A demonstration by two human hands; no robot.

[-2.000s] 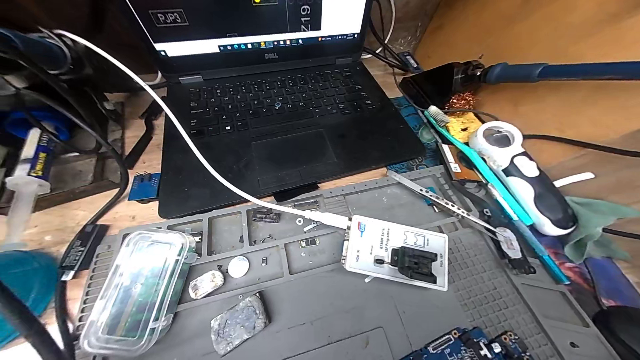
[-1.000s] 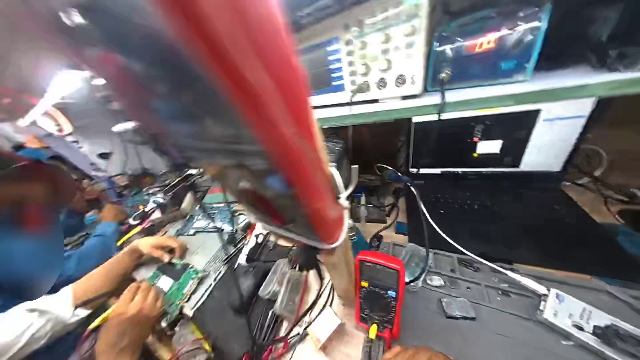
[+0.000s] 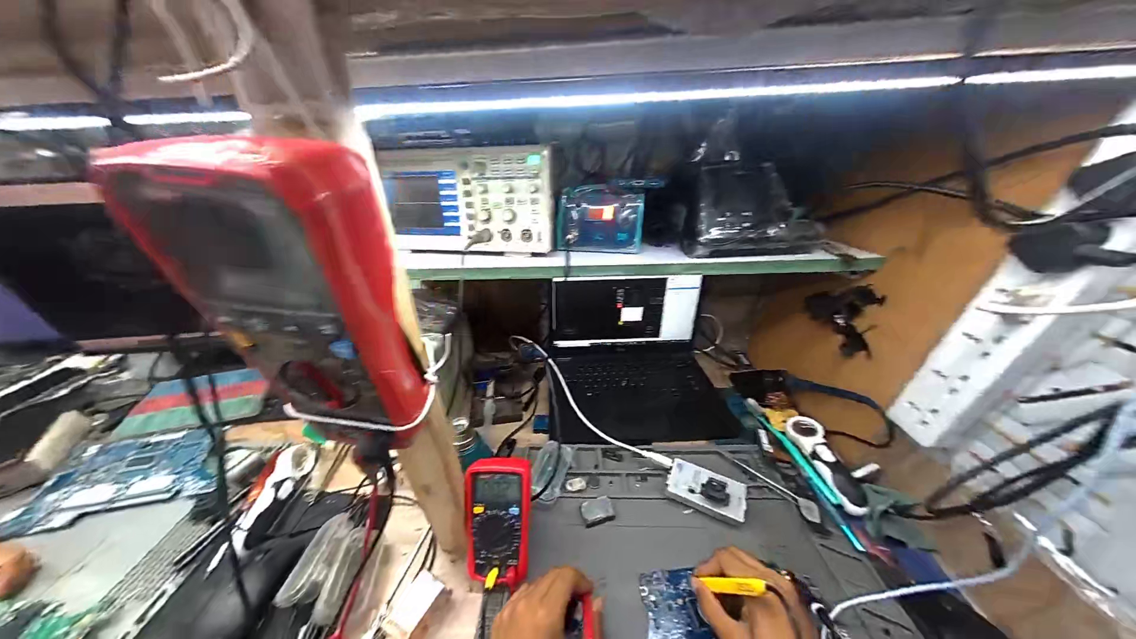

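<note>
At the bottom of the head view, my left hand [image 3: 548,605] curls around a red probe [image 3: 587,614], just below a red digital multimeter [image 3: 498,524] lying on the grey mat [image 3: 612,550]. My right hand [image 3: 754,595] grips a yellow probe [image 3: 731,586] over a blue circuit board [image 3: 667,603]; its tip is hard to see. Farther back on the mat lie a white chip programmer box [image 3: 707,491] with a white cable and a small grey metal piece [image 3: 597,510]. Behind them stands an open black laptop [image 3: 632,390].
A second red multimeter [image 3: 355,293] is tied to a wooden post [image 3: 430,479] at left. An oscilloscope [image 3: 470,200] stands on a shelf [image 3: 639,264]. Toothbrushes and a magnifier [image 3: 825,457] lie at right, near a white power strip [image 3: 985,328]. Another person's hand [image 3: 16,568] shows far left.
The view has swung left, then back right and up. Both my hands with probes and the blue board now show at the bottom. The co-worker's hands have mostly left the view.
</note>
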